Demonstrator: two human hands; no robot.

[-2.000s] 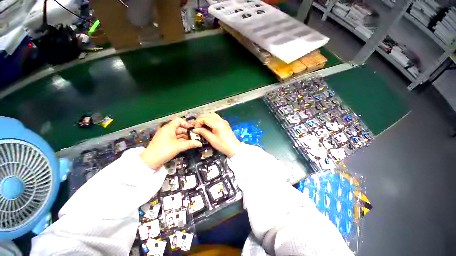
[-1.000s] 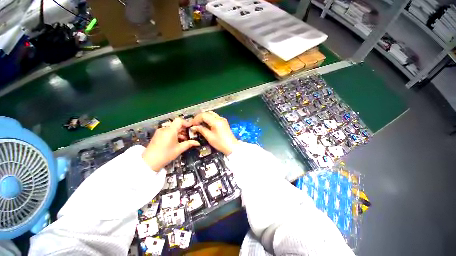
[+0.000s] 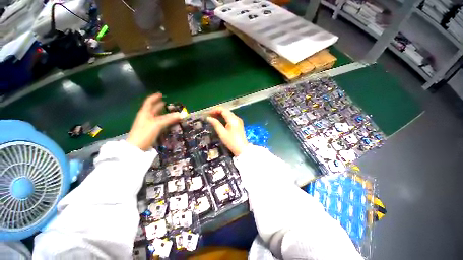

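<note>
The main blister tray [image 3: 208, 165], with dark square pockets and white-faced modules, lies in front of me. Several white-faced modules [image 3: 178, 202] lie at its lower left. My left hand [image 3: 146, 123] is above the tray's far left part, fingers spread and holding nothing visible. A small dark module with a yellow tab [image 3: 176, 108] is at the belt's near edge, just beyond my left thumb; whether it touches the belt is unclear. My right hand [image 3: 229, 130] is over the tray's far right corner, thumb and fingers apart, with nothing seen in it.
Blue pieces [image 3: 257, 135] lie right of my right hand. A second module tray [image 3: 327, 124] and a blue-filled tray [image 3: 348, 203] are at right. A blue fan [image 3: 31, 183] stands at left. Loose dark parts [image 3: 84, 130] lie on the green belt [image 3: 122, 94]. A white tray [image 3: 276, 28] tops yellow-brown boxes.
My hands have parted from around the small module they held together. My left hand has moved left and away from me and opened. A module with a yellow tab now shows at the belt edge.
</note>
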